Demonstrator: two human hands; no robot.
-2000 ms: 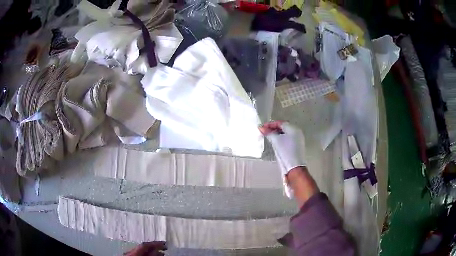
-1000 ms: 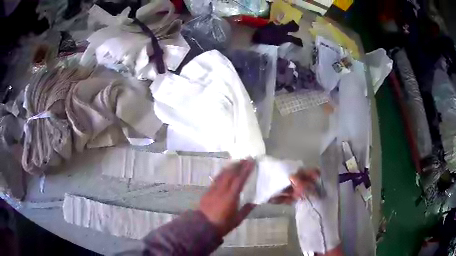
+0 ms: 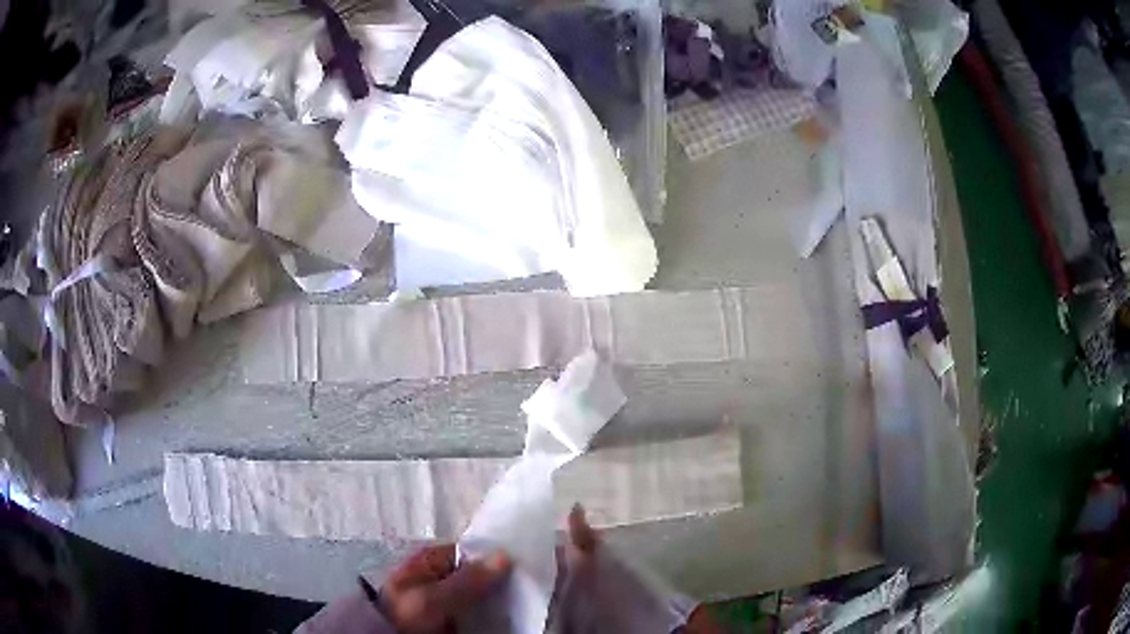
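A white interlining strip (image 3: 527, 495) hangs folded and twisted, its far end over the near beige fabric strip (image 3: 310, 495). My bare left hand (image 3: 440, 585) grips its near part at the bottom edge. My right hand (image 3: 601, 576), in a white glove with bare fingertips, is beside the strip, blurred and cut off by the bottom edge; its hold is unclear. A second beige fabric strip (image 3: 384, 337) lies flat farther back. The bright white interlining pile (image 3: 483, 161) lies behind it.
A tied beige cut-piece bundle (image 3: 93, 310) is at the left, with loose beige pieces (image 3: 236, 217) beside it. A long pale bundle with a dark purple tie (image 3: 911, 316) lies along the right edge. A checked piece (image 3: 744, 120) and purple scraps (image 3: 688, 56) are at the back.
The white strip has come away from the pile toward me. Both hands have moved from mid-table to the near edge. The camera view has shifted, so the table appears higher.
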